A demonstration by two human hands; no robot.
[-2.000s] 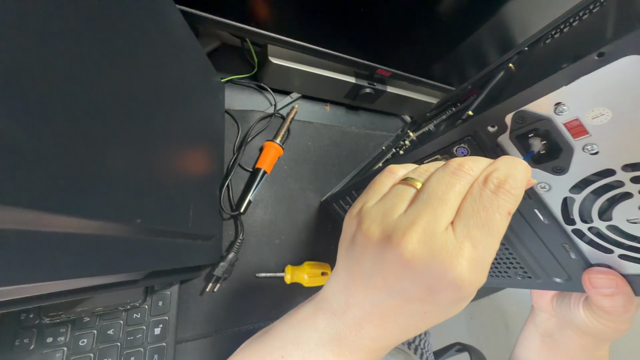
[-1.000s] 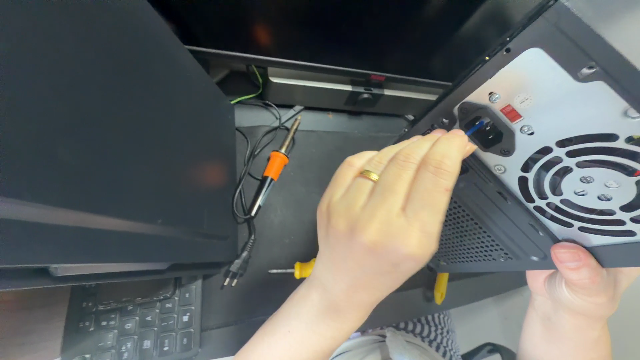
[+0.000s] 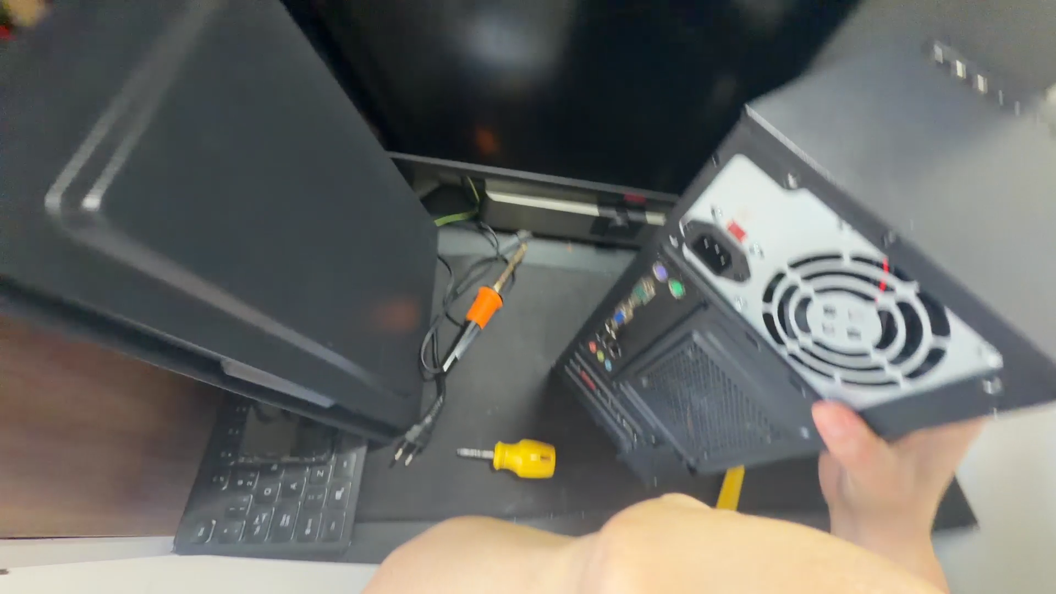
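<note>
My right hand (image 3: 887,470) grips the lower edge of a black desktop computer case (image 3: 932,231), thumb on its rear panel. The case is tilted, its rear facing me, showing a silver power supply (image 3: 973,346) with a fan grille, a power inlet socket (image 3: 716,254) and a red switch (image 3: 736,231). My left hand or forearm (image 3: 660,553) crosses the bottom of the view; its fingers cannot be made out. A yellow-handled screwdriver (image 3: 524,459) lies on the dark surface left of the case, below a soldering iron (image 3: 484,308) with an orange collar and a black cord.
A large black panel or case (image 3: 247,206) fills the left side, above a black keyboard (image 3: 285,503). A dark monitor (image 3: 561,91) stands at the back, with a bar-shaped device (image 3: 540,216) beneath it. Part of a yellow object (image 3: 730,488) shows below the computer case.
My left hand has left the power inlet and come down toward the bottom edge. The blue item seen at the inlet before no longer shows there. My right hand still holds the case.
</note>
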